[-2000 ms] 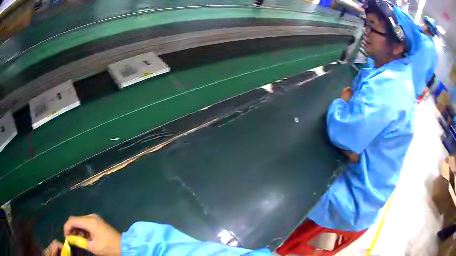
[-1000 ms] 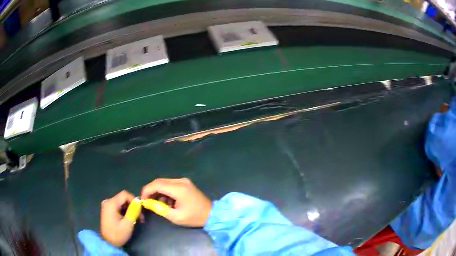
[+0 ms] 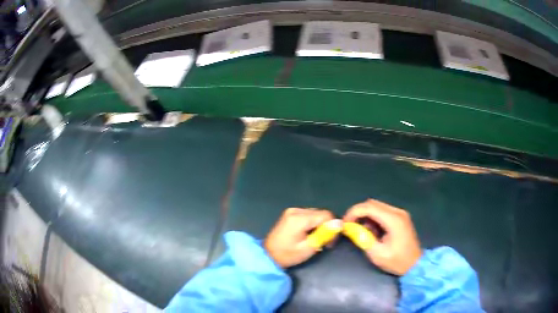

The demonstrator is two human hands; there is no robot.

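Observation:
My left hand [image 3: 301, 237] and my right hand [image 3: 385, 237] are held close together over the dark-green bench top [image 3: 165, 177]. Bright yellow coverings show on both thumbs, the left one [image 3: 324, 234] and the right one [image 3: 360, 235]. The two yellow tips meet or nearly meet, with the fingers curled behind them. A small pale spot [image 3: 335, 224] shows at the left yellow tip. I cannot tell whether it is a separate piece held between the tips. The inner fingertips are partly hidden.
Behind the bench, a green conveyor [image 3: 342, 92] carries several flat white cartons [image 3: 339, 40]. A pale metal upright [image 3: 110, 61] stands at the bench's back edge on the left. The bench has torn seams [image 3: 249, 137]. A small white scrap [image 3: 407, 123] lies on the conveyor.
The view has swung left, so the person in blue is out of frame and the metal upright is in. Both hands are now fully in view, tips still together.

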